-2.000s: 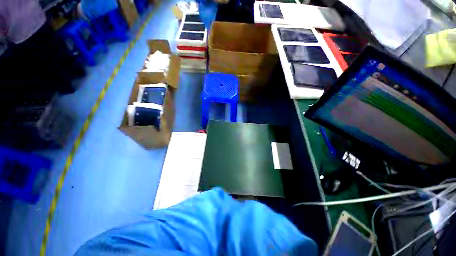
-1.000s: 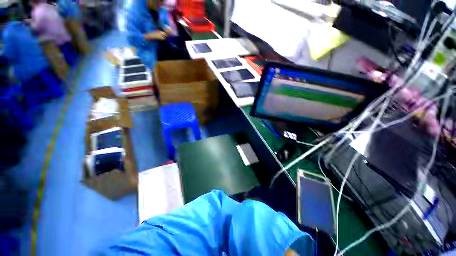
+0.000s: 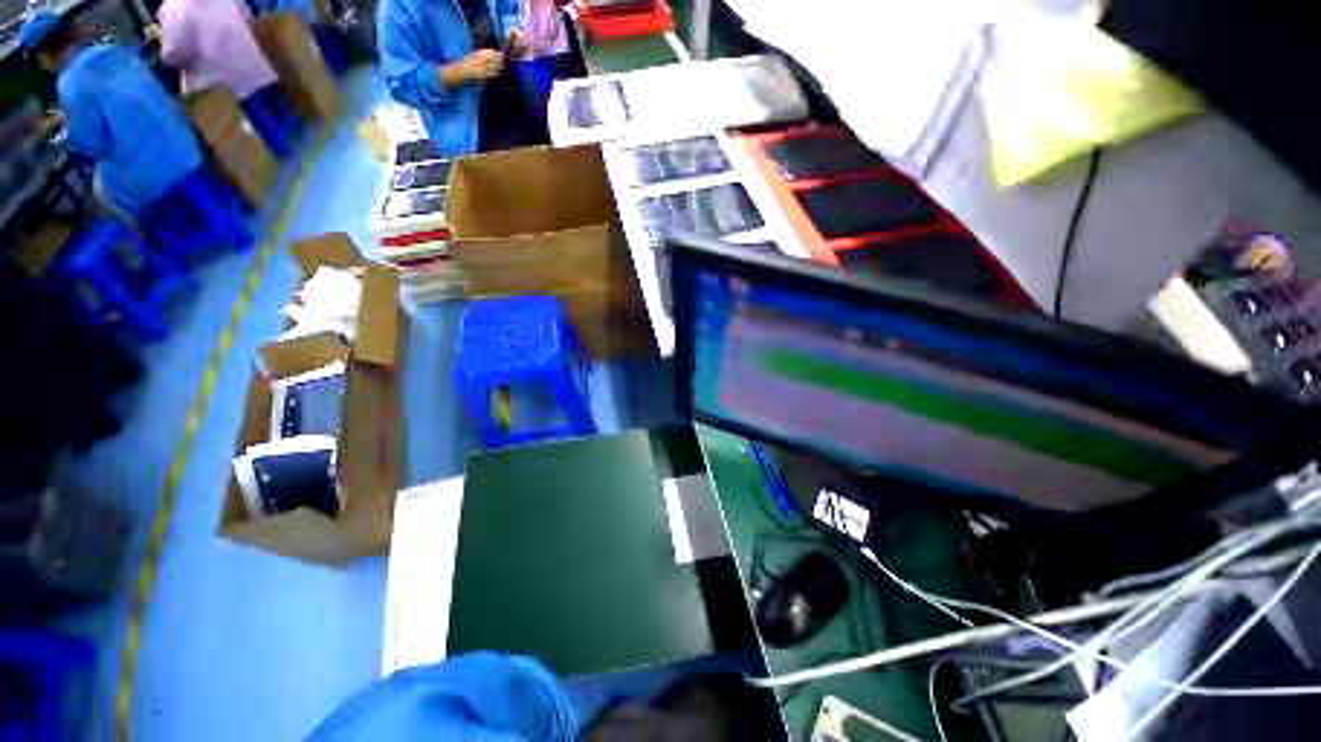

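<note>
Neither of my hands shows; only a blue sleeve (image 3: 442, 703) is at the bottom edge. A dark green surface (image 3: 572, 558) lies in front of me, with a white sheet (image 3: 420, 580) along its left side and a small white piece at its right edge. A black-framed monitor (image 3: 942, 384) with a green bar stands at the right. A black mouse (image 3: 803, 597) lies on the green bench mat below it. The corner of a cream-rimmed plate (image 3: 855, 725) is cut off by the bottom edge.
A blue stool (image 3: 522, 370) stands behind the green surface. An open carton (image 3: 370, 435) on the floor holds tablets. A larger carton (image 3: 529, 218) stands behind the stool. White (image 3: 790, 239) and red (image 3: 906, 210) trays hold tablets. White cables (image 3: 1000, 626) cross lower right. People in smocks are farther back.
The view has swung left, then partly back and closer to the monitor. The sleeve now shows less, and the cream-rimmed plate has mostly left the picture. Red tray tablets show more fully.
</note>
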